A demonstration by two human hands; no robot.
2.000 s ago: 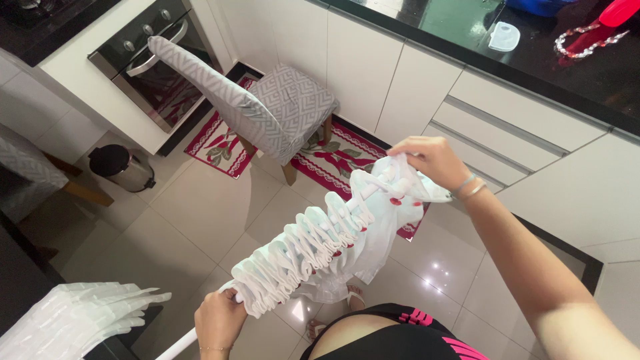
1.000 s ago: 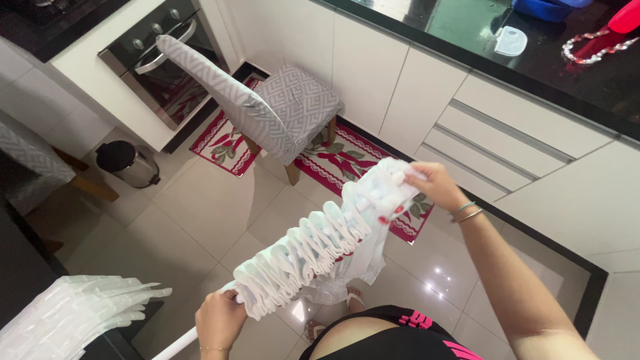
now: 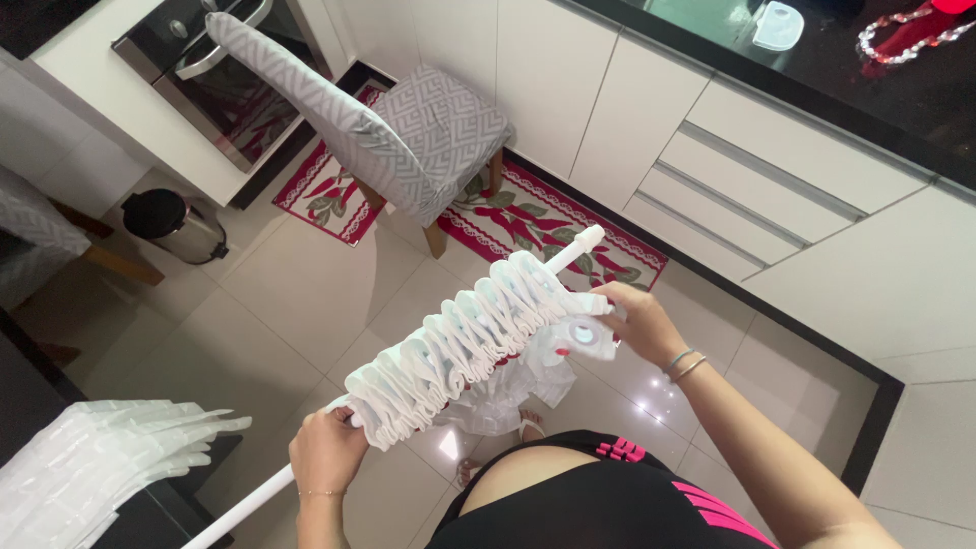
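A white curtain rod (image 3: 252, 499) runs diagonally from the lower left to the middle of the view, with its tip showing beyond the cloth. Bunched in tight folds on the rod is a white sheer curtain (image 3: 450, 335) with red details; its loose part hangs below. My left hand (image 3: 328, 450) grips the rod at the lower end of the folds. At the upper end, my right hand (image 3: 637, 316) pinches the curtain's edge beside the rod, where a round ring or eyelet shows. Its fingertips are partly hidden by the cloth.
A patterned chair (image 3: 450, 130) stands on a red and white rug (image 3: 602, 252) by the white cabinets (image 3: 648, 99). A pedal bin (image 3: 175, 225) is on the floor at left. Folded white translucent material (image 3: 91, 465) lies on a dark surface at lower left.
The rod's upper tip, covered by the curtain before, now sticks out bare. My right hand has moved down off the rod's end with the curtain's edge. My left hand stays on the rod.
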